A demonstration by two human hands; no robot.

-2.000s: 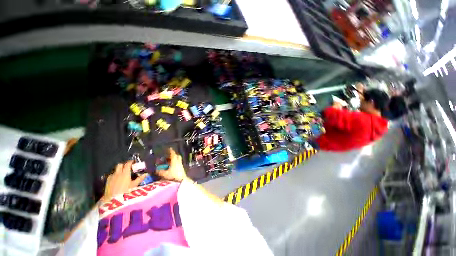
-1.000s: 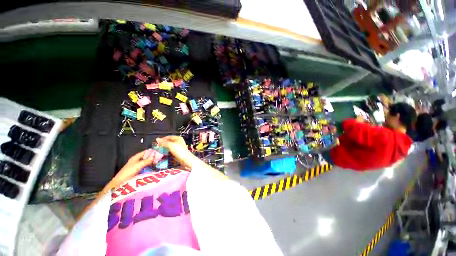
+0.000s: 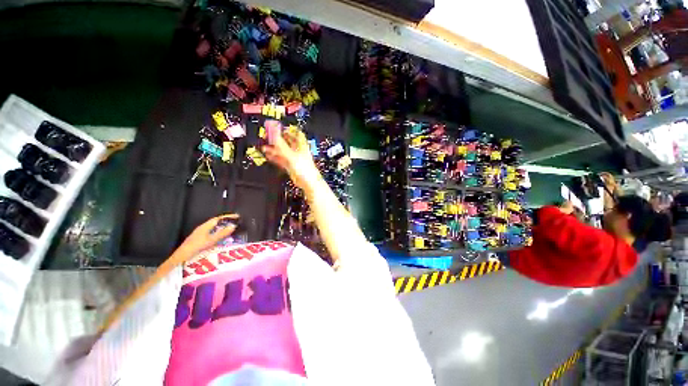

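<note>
My left hand (image 3: 202,237) is low over the black compartment tray (image 3: 155,173), with its thumb and fingers around a small dark part (image 3: 224,224), mostly hidden by the fingers. My right hand (image 3: 290,153) reaches further forward over the loose binder clips, with a pink binder clip (image 3: 272,132) at its fingertips. Loose yellow, pink and teal binder clips (image 3: 211,148) lie left of my right hand. A larger heap of binder clips (image 3: 256,56) is beyond. Clipped parts at the tray's right side are partly hidden by my right forearm.
A white tray (image 3: 69,203) with black parts is at the left. Stacked black trays of clipped parts (image 3: 456,187) stand at the right, with a blue bag or bin (image 3: 422,260) below. A pale shelf edge crosses above. A person in red (image 3: 569,245) is at the right.
My hands were together near my body and are now apart. My right hand has moved forward with the pink clip; my left stays low. The view has shifted, and the scene sits further right.
</note>
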